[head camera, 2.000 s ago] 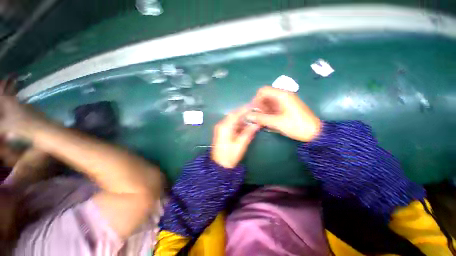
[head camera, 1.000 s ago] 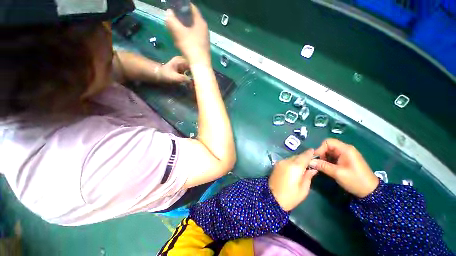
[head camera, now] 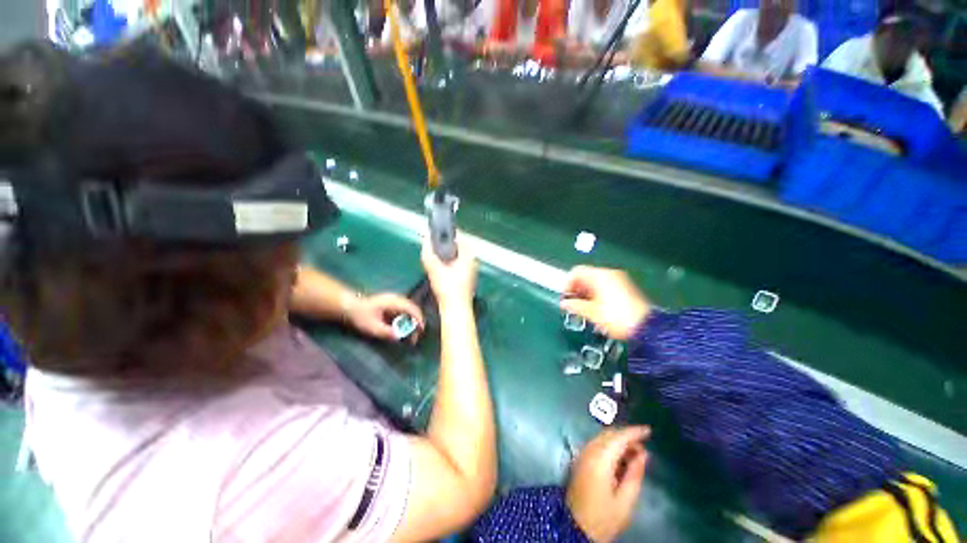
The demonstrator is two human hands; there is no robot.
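My right hand (head camera: pixel 604 301) is stretched forward near the pale rail, its fingertips just above a clear-rimmed plastic housing (head camera: pixel 575 322); whether they touch or hold anything is unclear. My left hand (head camera: pixel 609 479) is low at the near side of the green worktop, fingers curled; its grip is hidden. Between my hands lie more housings (head camera: pixel 592 358), a small upright white part (head camera: pixel 613 384) and a white cover (head camera: pixel 603 408) with a dark slot.
At left a person in a dark cap holds a grey electric screwdriver (head camera: pixel 442 225) and a housing (head camera: pixel 403 326). Beyond the pale rail (head camera: pixel 509 263), the dark green belt carries spaced units (head camera: pixel 765 301). Blue crates (head camera: pixel 710 124) and more people are further back.
My hands, together at first, are now apart; the right has reached forward to the housings near the rail. The view has swung left and up, showing the neighbour, crates and far people.
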